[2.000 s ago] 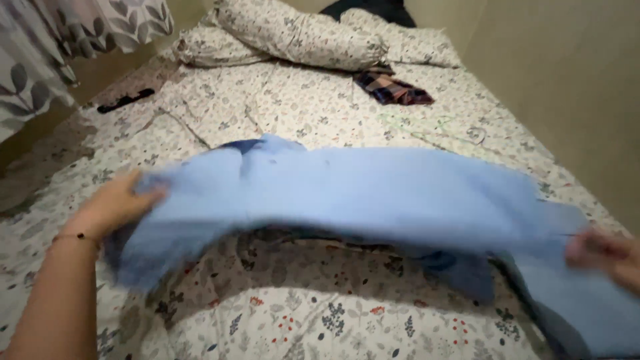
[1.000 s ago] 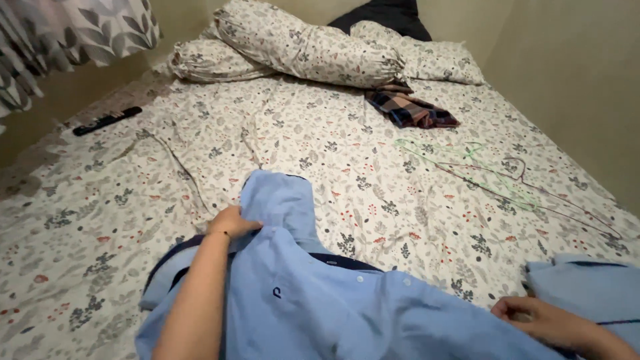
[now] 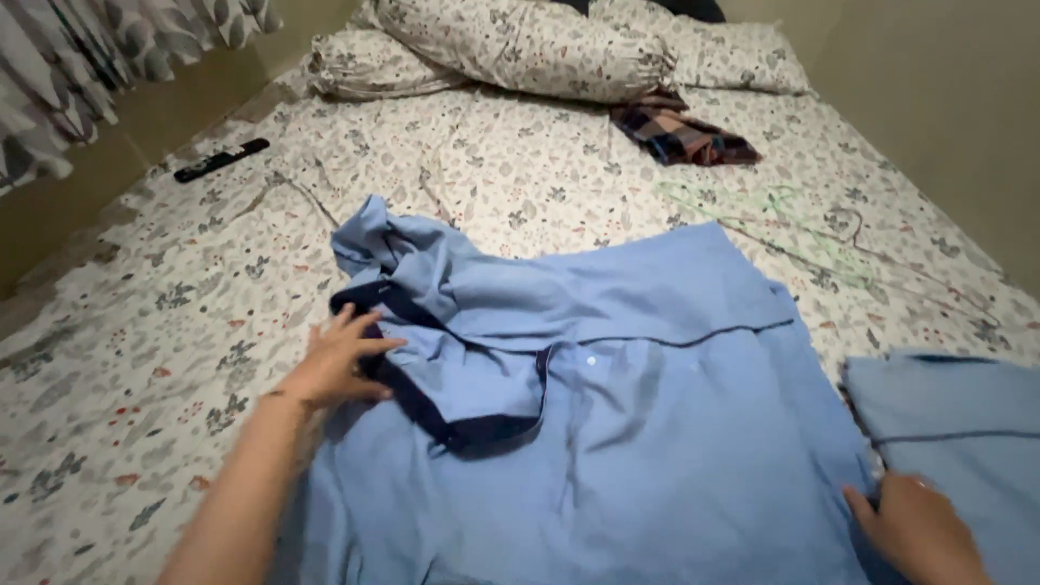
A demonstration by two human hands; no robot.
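A light blue shirt with dark navy trim lies spread over the near part of the bed, its dark-edged collar area folded into a loop at the left. My left hand rests on that navy edge with fingers spread. At the shirt's lower right edge is my right hand, thumb apart from curled fingers; whether it pinches the cloth cannot be made out. Close beyond it, a folded blue garment with a dark line across it lies at the right edge.
The bed has a floral sheet. Thin wire hangers lie at right, a plaid cloth below the bolster, a black remote control at far left. A wall borders the right; a patterned curtain hangs upper left.
The blue shirt, held up and blurred two seconds ago, now lies on the bed with its navy trim showing. My left hand has let its fingers spread on it.
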